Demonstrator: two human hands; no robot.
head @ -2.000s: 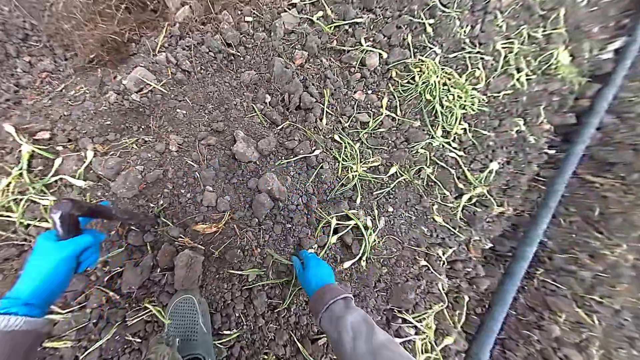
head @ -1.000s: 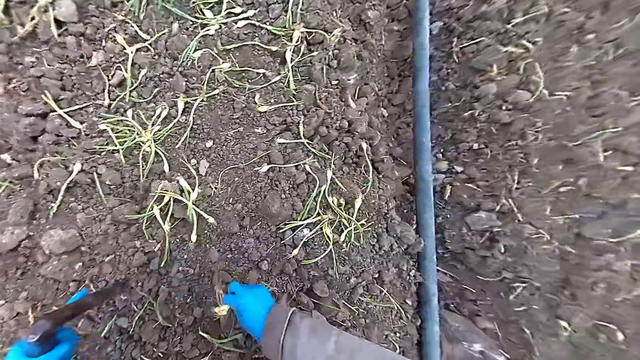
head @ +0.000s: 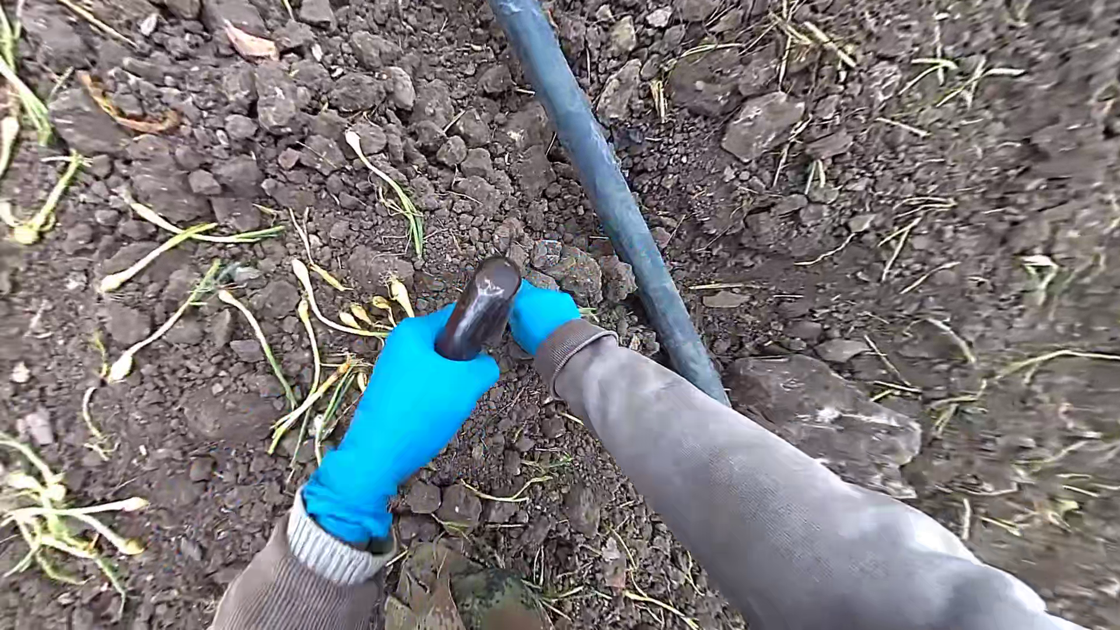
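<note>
My left hand (head: 411,402), in a blue glove, grips the dark handle (head: 479,308) of a hand tool; the tool's working end is hidden below the handle. Just right of it, my right hand (head: 541,317), also gloved in blue, is down at the soil, its fingertips hidden behind the handle, so whether it holds anything does not show. Uprooted bulb plants with pale bulbs and green leaves (head: 311,407) lie in a loose bunch left of my left hand. More such plants (head: 61,516) lie at the lower left.
A dark grey pipe (head: 612,197) runs slantwise over the ground, close to the right of my right hand. A large flat stone (head: 822,420) lies beyond its lower end. Clods, small stones and dry stalks cover the soil around. A shoe tip, partly hidden, appears at the bottom edge.
My left hand with the tool has come from the far left to beside my right hand. The view has shifted a lot, and my right hand is now close to the pipe.
</note>
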